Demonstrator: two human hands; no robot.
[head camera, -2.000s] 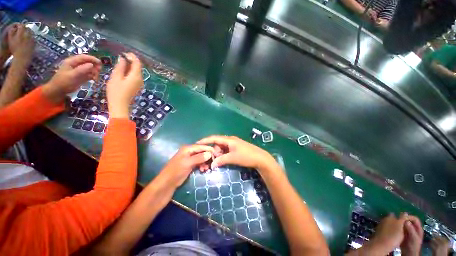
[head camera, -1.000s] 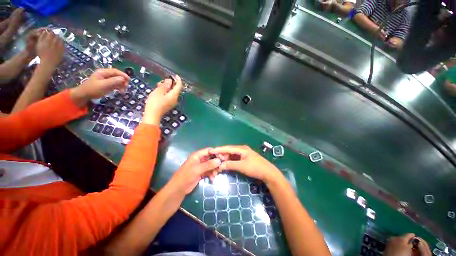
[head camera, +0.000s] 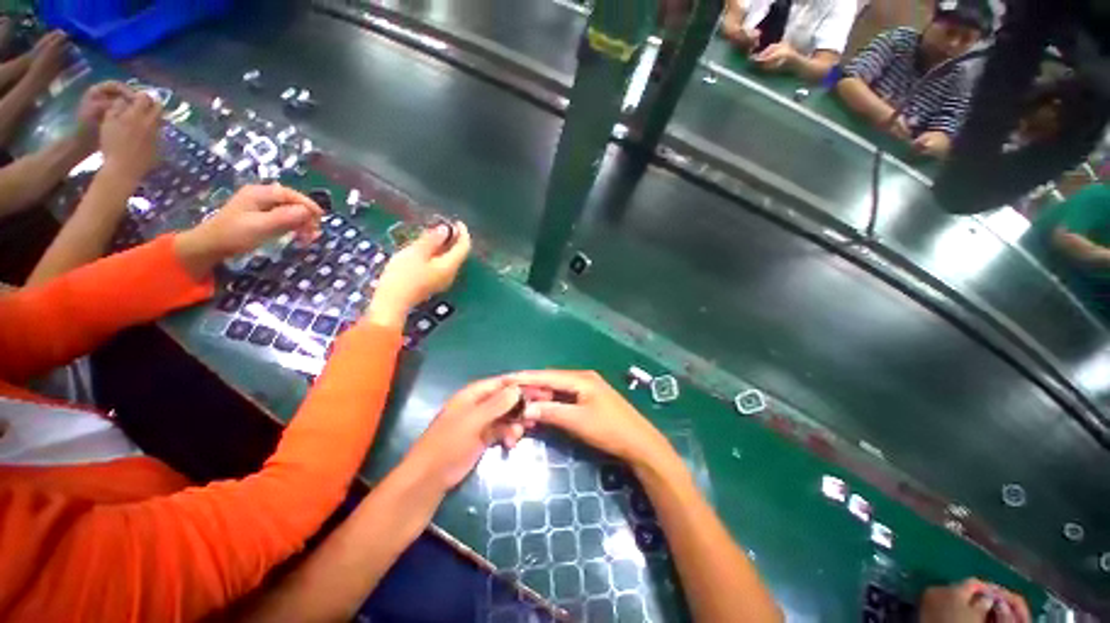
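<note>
My left hand (head camera: 469, 424) and my right hand (head camera: 584, 408) meet above the far edge of a clear blister tray (head camera: 566, 514). A small dark unit (head camera: 516, 409) is pinched between their fingertips, mostly hidden by the fingers. The tray lies on the green bench top. Most pockets in view are pale outlines on green. A few dark square units (head camera: 645, 533) sit in its right column, partly beside my right forearm.
A neighbour's orange sleeves (head camera: 323, 414) reach over a filled tray (head camera: 286, 323) on the left. Clear square frames (head camera: 750, 402) and white pieces (head camera: 858, 506) lie near the bench edge. A green post (head camera: 566, 183) stands by the dark belt (head camera: 779, 304). Another person's hand (head camera: 974, 601) is lower right.
The view has shifted, showing more of the people across the line. My hands stay together at the tray's far edge, fingers slightly rearranged around the dark unit. The neighbour's hands have moved slightly.
</note>
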